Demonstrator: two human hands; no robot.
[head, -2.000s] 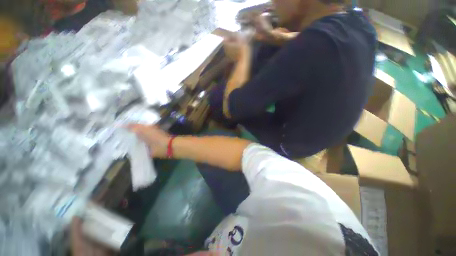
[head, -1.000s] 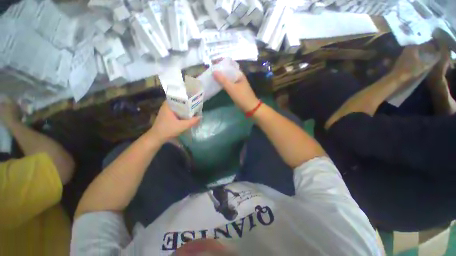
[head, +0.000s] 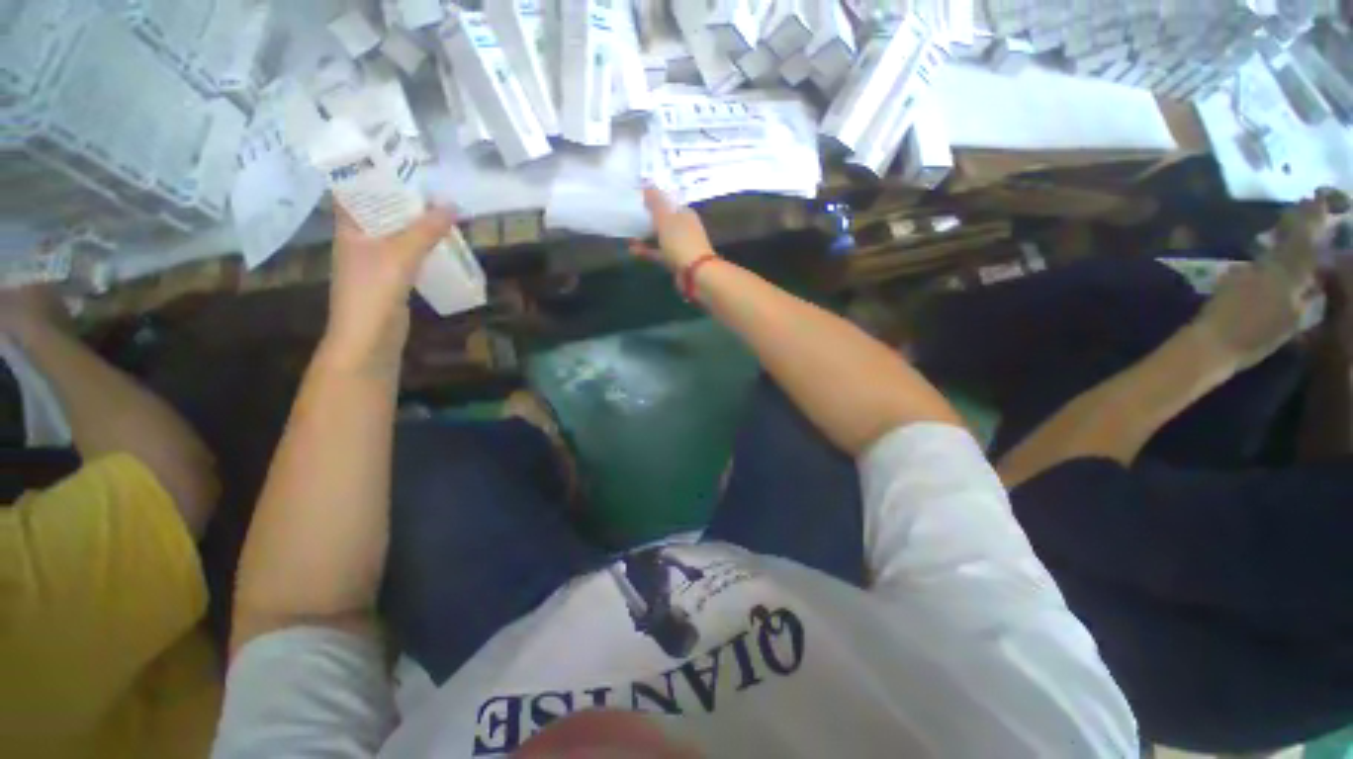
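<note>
My left hand [head: 379, 260] grips a slim white printed box [head: 371, 181] over the table's front edge; a flap or end of it stands out below the hand. My right hand [head: 678, 245] is at the table edge with its fingertips at a thin white paper or bag [head: 598, 203]. Whether the fingers pinch it I cannot tell. A white label sheet [head: 730, 144] with rows of dark marks lies just beyond my right fingertips. Another printed white sheet [head: 276, 171] hangs at the edge, left of the held box.
White boxes [head: 497, 86] lie jumbled along the table, with stacks at the left [head: 89, 104]. A green stool [head: 646, 423] is between my knees. A person in yellow [head: 104, 571] sits at the left, and a person in dark clothes [head: 1187, 549] at the right.
My left hand has moved left and up with the white box, whose open end no longer faces me. My right hand has moved slightly, and the white piece by it now lies at the table edge.
</note>
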